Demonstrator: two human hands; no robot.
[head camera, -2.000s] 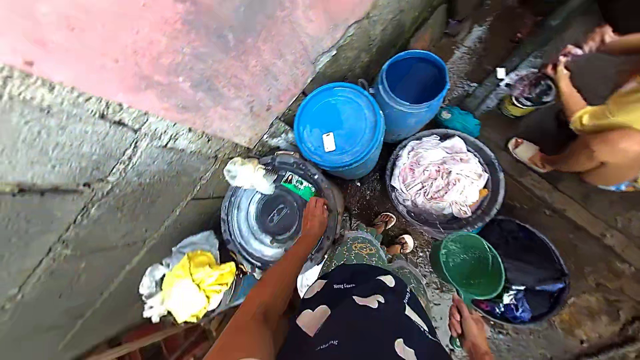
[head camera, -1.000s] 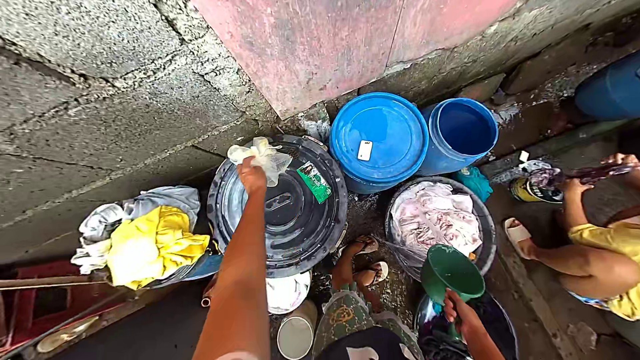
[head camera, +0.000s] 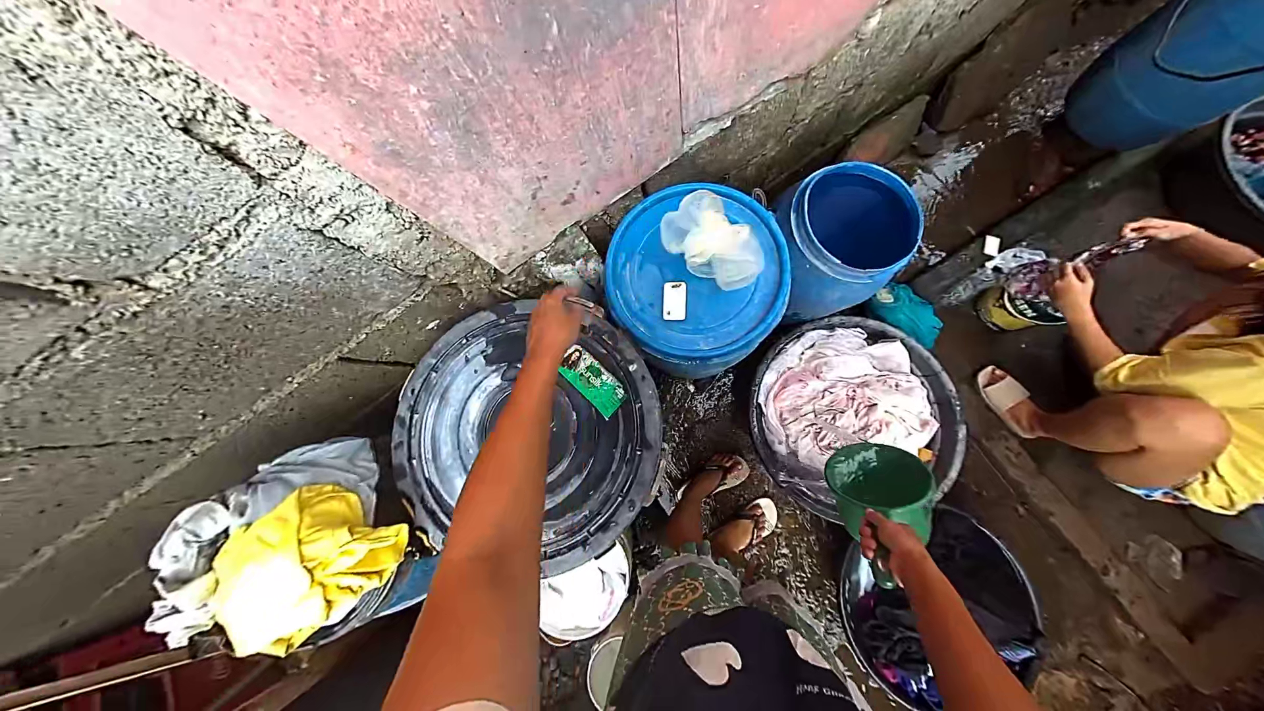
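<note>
My left hand (head camera: 556, 318) is at the upper rim of a black plastic drum lid (head camera: 449, 434), its fingers around or against something small at the edge; the grip is partly hidden. A green sachet (head camera: 592, 382) lies on that lid beside my wrist. My right hand (head camera: 889, 543) holds a green plastic dipper (head camera: 882, 484) by its handle, over the gap between two basins. A knotted clear plastic bag (head camera: 713, 242) and a white phone-like object (head camera: 674, 301) rest on the blue drum's lid (head camera: 637, 247). Pale wet clothes (head camera: 844, 395) fill one basin; dark clothes (head camera: 918, 622) lie in another.
An open blue drum (head camera: 859, 222) stands beside the lidded one. Yellow cloth (head camera: 306, 563) and grey cloth are heaped at lower left. A person in a yellow shirt (head camera: 1205, 395) squats at right, hands on wet fabric. A concrete wall (head camera: 128, 247) borders the left.
The knotted plastic bag, under my left hand on the black lid a second ago, now lies on the blue lid. My left hand has moved to the black lid's upper rim.
</note>
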